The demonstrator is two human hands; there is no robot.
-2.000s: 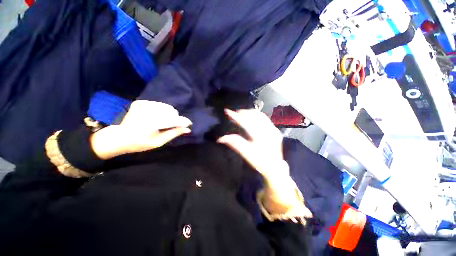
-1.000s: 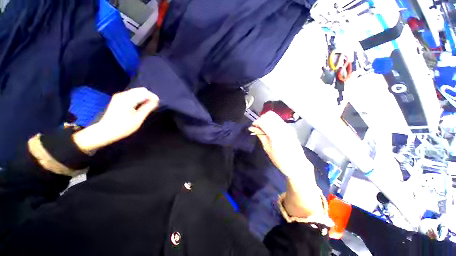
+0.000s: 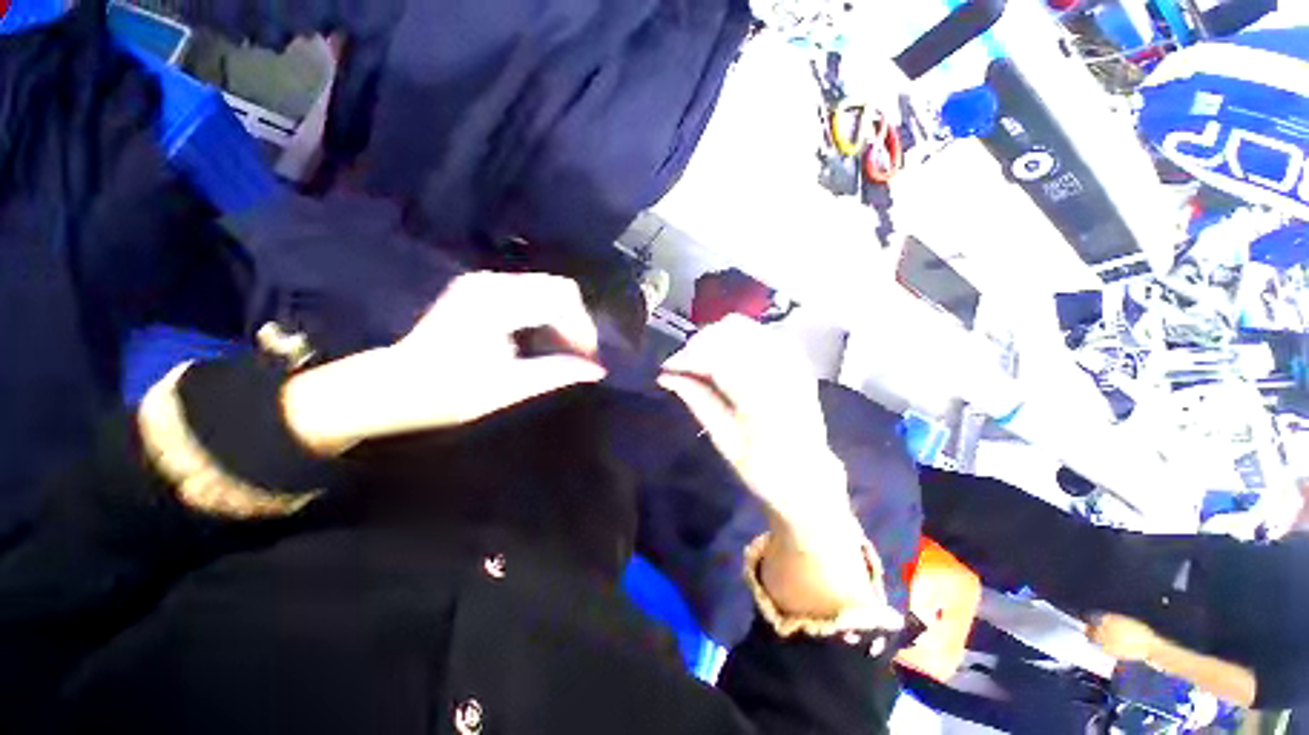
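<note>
A navy garment piece [image 3: 632, 362] lies over my lap and shows between my two hands. My left hand [image 3: 495, 345] has thumb and forefinger pinched at the cloth's edge. My right hand [image 3: 747, 409] is close to its right, its fingertips closed on the same cloth. A small gap separates the hands. The exact edge or seam between the fingertips is blurred, and I cannot tell if a small tool is in my right hand.
Navy garment pile [image 3: 531, 115] ahead and at left, over a blue basket [image 3: 216, 151]. White table [image 3: 804, 216] at right bears scissors [image 3: 867, 141], a dark flat rectangle [image 3: 939, 277] and a sewing machine [image 3: 1062, 165]. Orange-red block [image 3: 940, 603] and another person's hand [image 3: 1134, 639] are lower right.
My hands have come closer together; the left moved right and the right slightly left. The view has shifted rightward, bringing another person's arm and a blue item with white lettering into sight.
</note>
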